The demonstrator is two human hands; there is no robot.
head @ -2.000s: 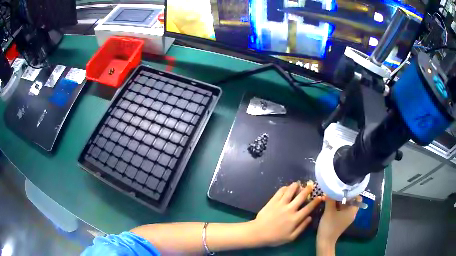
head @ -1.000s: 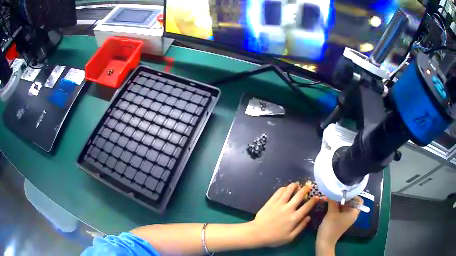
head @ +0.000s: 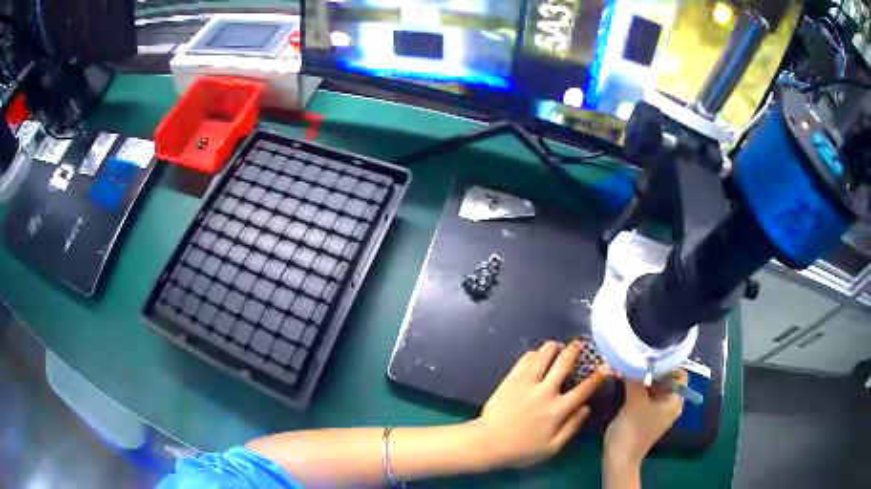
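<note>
My left hand [head: 528,411] lies at the near edge of the black base plate [head: 449,329], its fingertips on a patch of tiny dark parts [head: 582,363] beside the ring light [head: 621,329]. My right hand [head: 642,420] is just under the ring light, its fingers closed around a thin light-coloured tool [head: 684,389] whose end sticks out to the right; its tip is hidden. The video microscope [head: 702,277] with a blue band stands over both hands. A component pile [head: 482,277] lies on the plate, with a silvery wedge-shaped piece [head: 496,203] behind it.
A black pocket tray [head: 277,258] sits left of the plate. Behind it are a red-orange bin [head: 205,124] with a few tiny parts and a white instrument [head: 239,57]. A monitor [head: 458,57] shows magnified parts. A second black plate [head: 72,224] is at the far left. Grey cabinets [head: 802,334] stand right.
The magnified picture on the monitor has changed and now shows printed characters. The tiny parts by my left fingertips look darker, and the whole view has shifted slightly. Both hands stay by the ring light.
</note>
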